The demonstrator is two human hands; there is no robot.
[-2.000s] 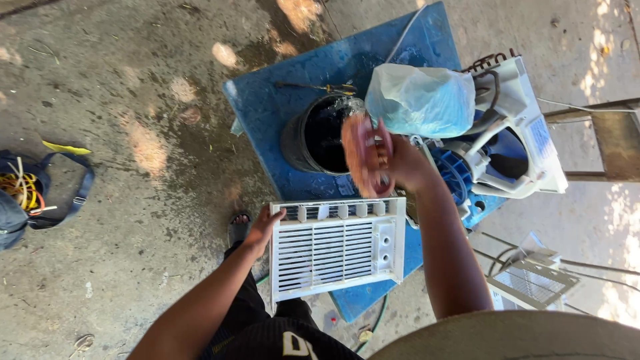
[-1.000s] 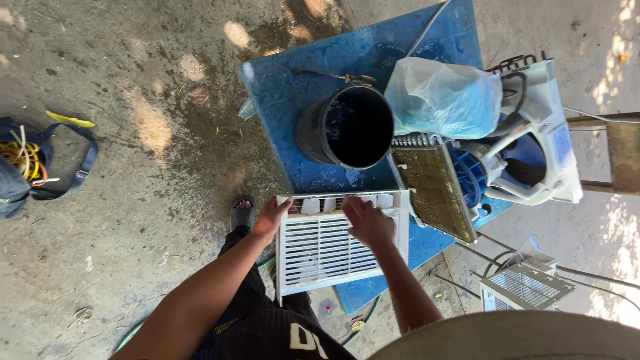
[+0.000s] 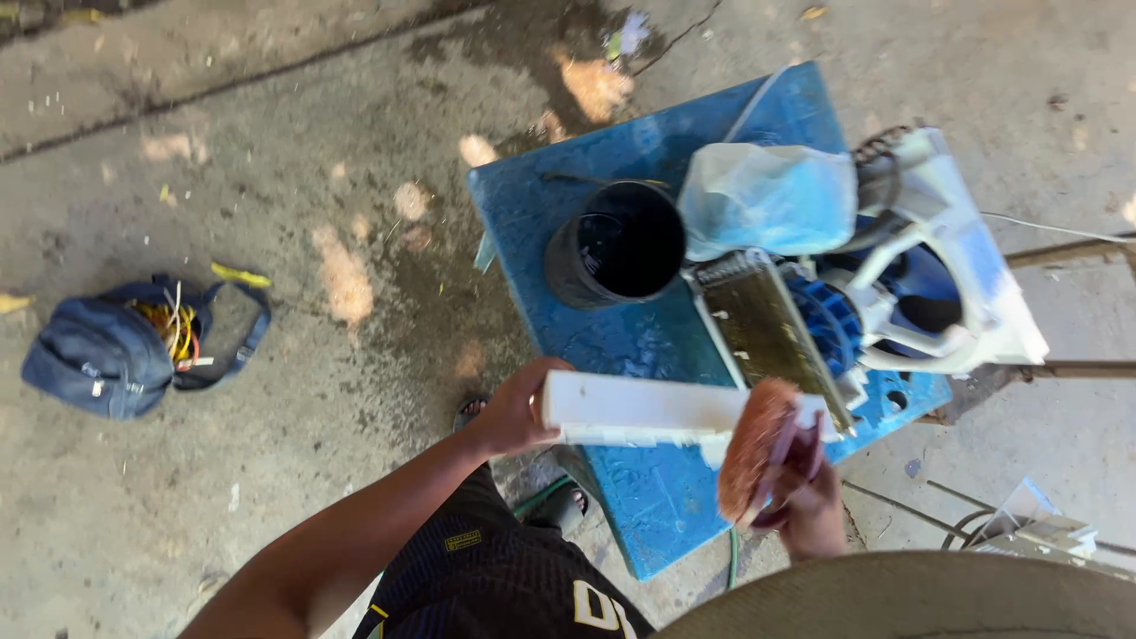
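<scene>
My left hand (image 3: 516,415) grips the left end of a white plastic air conditioner front grille (image 3: 643,408), which is turned so that a narrow edge faces up. My right hand (image 3: 809,510) is closed on a scrubbing brush (image 3: 759,453) with reddish bristles, at the grille's right end; whether the bristles touch it I cannot tell. Beyond the grille a black bucket (image 3: 568,266) holding dark liquid stands on the blue table (image 3: 657,515). Right of the bucket lie a finned coil (image 3: 768,337) and a blue fan wheel (image 3: 821,324).
A plastic-bag-wrapped part (image 3: 768,200) sits behind the coil, beside a white air conditioner chassis (image 3: 972,257). A thin tool (image 3: 577,178) lies behind the bucket. On the concrete at the left is a dark blue bag (image 3: 98,355) with cables. A green hose (image 3: 732,559) runs near the table.
The grille has turned from its slatted face to a narrow edge. The brush, plainly visible in my right hand two seconds ago, is now at the grille's right end. The view has shifted.
</scene>
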